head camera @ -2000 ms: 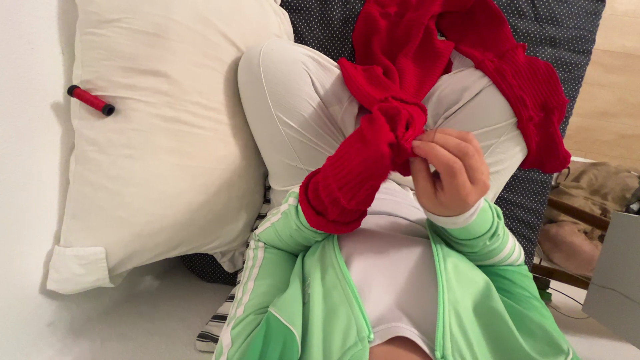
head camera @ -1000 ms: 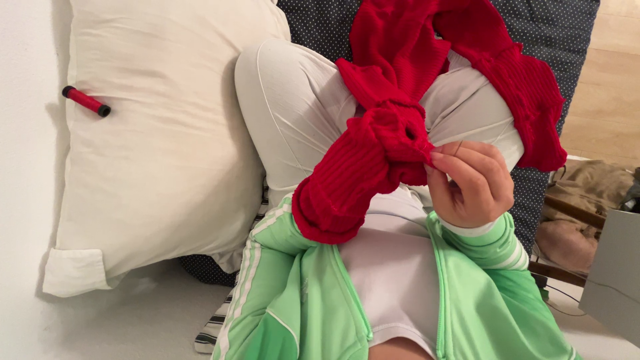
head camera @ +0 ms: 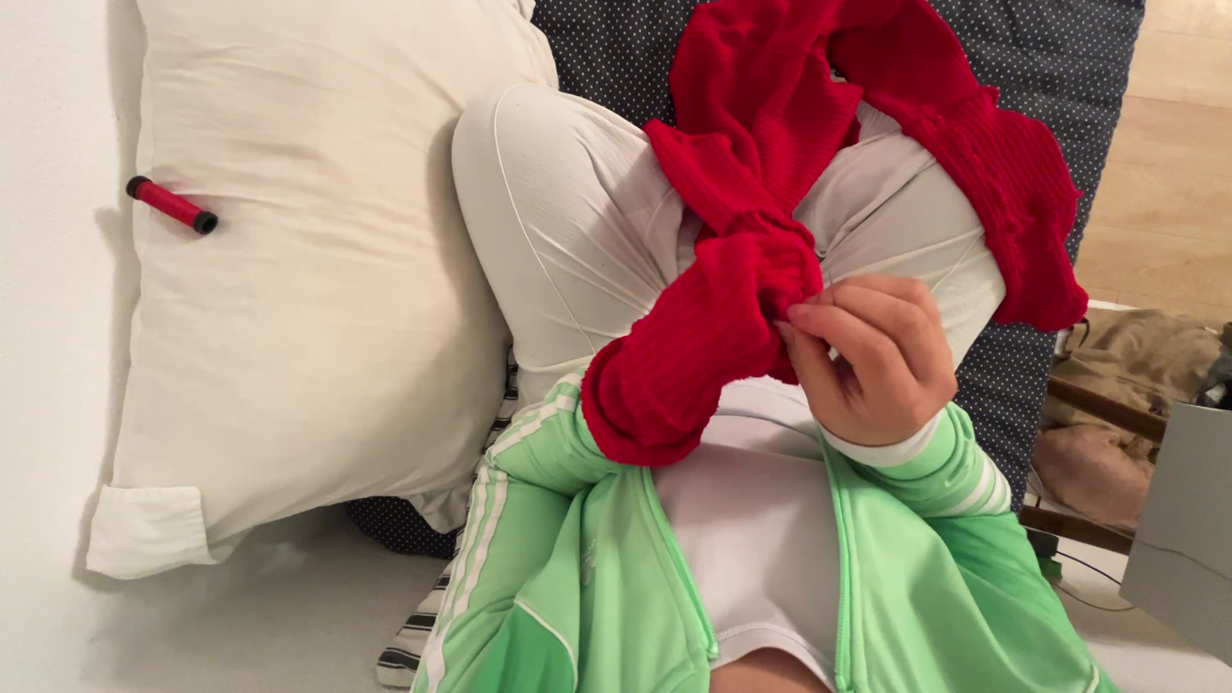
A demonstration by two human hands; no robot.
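A red ribbed knit garment (head camera: 760, 115) lies across my crossed legs, one part of it hanging over the right knee. My left hand is inside a tube of the knit, possibly a sleeve, and hidden by it; whether its fingers grip anything does not show. At the bunched end of that tube, my right hand (head camera: 866, 356) pinches the red fabric between thumb and fingertips. Any needle or thread there is too small to make out.
A cream pillow (head camera: 318, 289) is at the left, with a red spool-like tube with black ends (head camera: 171, 205) on it. Under my legs is a dark dotted cover (head camera: 1049, 58). A grey panel (head camera: 1184, 529) and brown cloth (head camera: 1136, 356) are at the right.
A dark opening in the bunched knit, visible one second ago, no longer shows. My right hand stays beside the bunched end, its fingers now closer against the fabric.
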